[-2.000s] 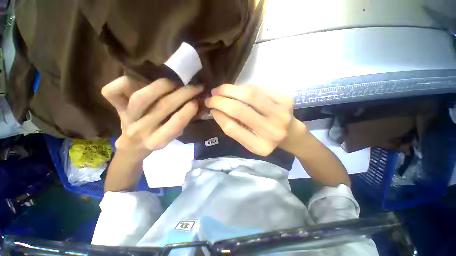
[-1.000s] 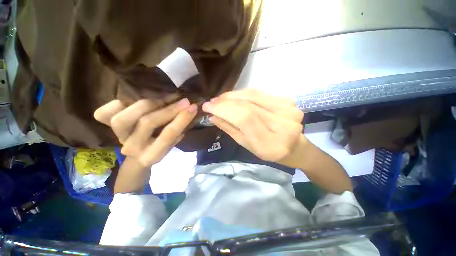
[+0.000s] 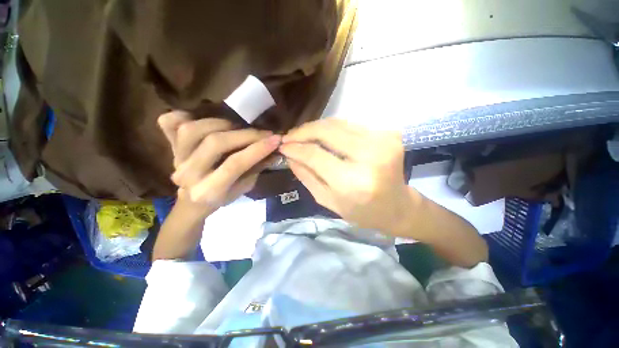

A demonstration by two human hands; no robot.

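Note:
A large dark brown cloth (image 3: 224, 41) lies bunched over the left and middle of the machine table and hangs over its front edge. A small white label (image 3: 250, 98) stands out from the cloth just above my fingers. My left hand (image 3: 220, 160) pinches the cloth's edge between thumb and fingertips. My right hand (image 3: 353, 170) pinches the same edge, its fingertips touching those of my left hand. The pinched bit of edge is mostly hidden by my fingers. No needle or presser foot shows.
The white machine bed (image 3: 475, 68) is at right, with a pale grey marked strip (image 3: 516, 122) along its front edge. Below are a left blue crate (image 3: 129, 262) with yellow and clear bags and a right blue crate (image 3: 519, 238). A dark cloth with a small white label (image 3: 298, 204) lies at my lap.
Both hands stay together at the cloth's edge, with small shifts of the fingers. The white label has tilted and shifted slightly. The cloth's folds have moved a little.

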